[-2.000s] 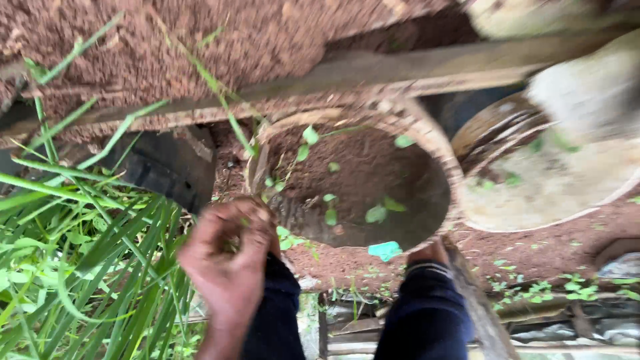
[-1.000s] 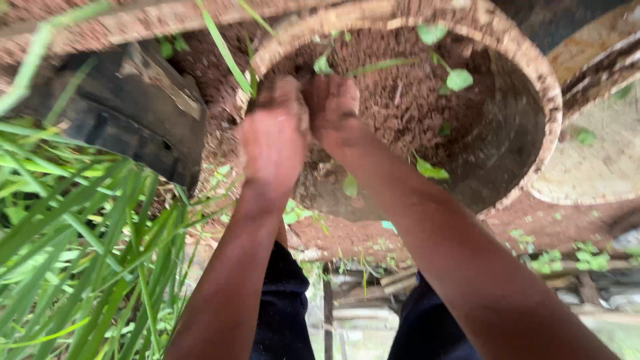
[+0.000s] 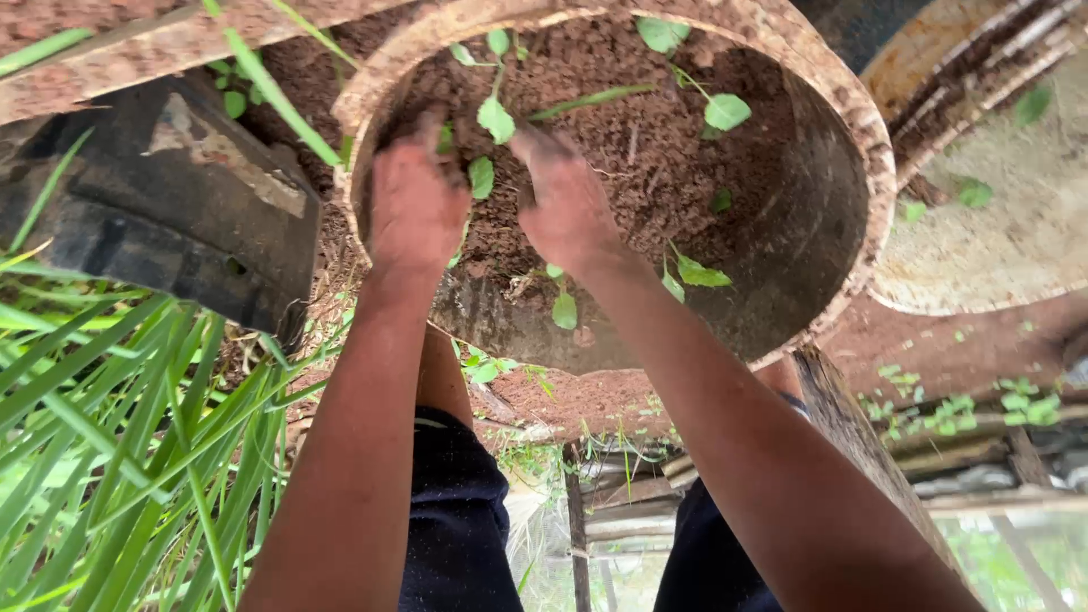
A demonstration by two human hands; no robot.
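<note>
A round tub (image 3: 858, 144) with a soil-caked rim holds loose reddish-brown soil (image 3: 629, 144) and several small leafy seedlings. Both hands reach down inside it. My left hand (image 3: 421, 200) is at the tub's left side, its fingertips low against the soil and blurred. My right hand (image 3: 565, 200) is beside it, a gap between the two, with fingers extended to the soil near a seedling's leaf (image 3: 495, 120). Another small leaf (image 3: 481, 178) shows between the hands. Whether either hand grips anything is hidden by blur and soil. More seedlings (image 3: 727, 110) stand at the right side.
A black plastic container (image 3: 178, 195) lies left of the tub, above long green grass blades (image 3: 110, 442). At the right is a second, pale container (image 3: 986, 212) with small plants. A wooden beam (image 3: 170, 42) crosses the top left; a weathered post (image 3: 858, 433) stands lower right.
Two seconds ago only my left hand showed, outside the tub at its lower left. Both hands are now inside at the soil, and have moved a little apart since one second ago. The view is closer.
</note>
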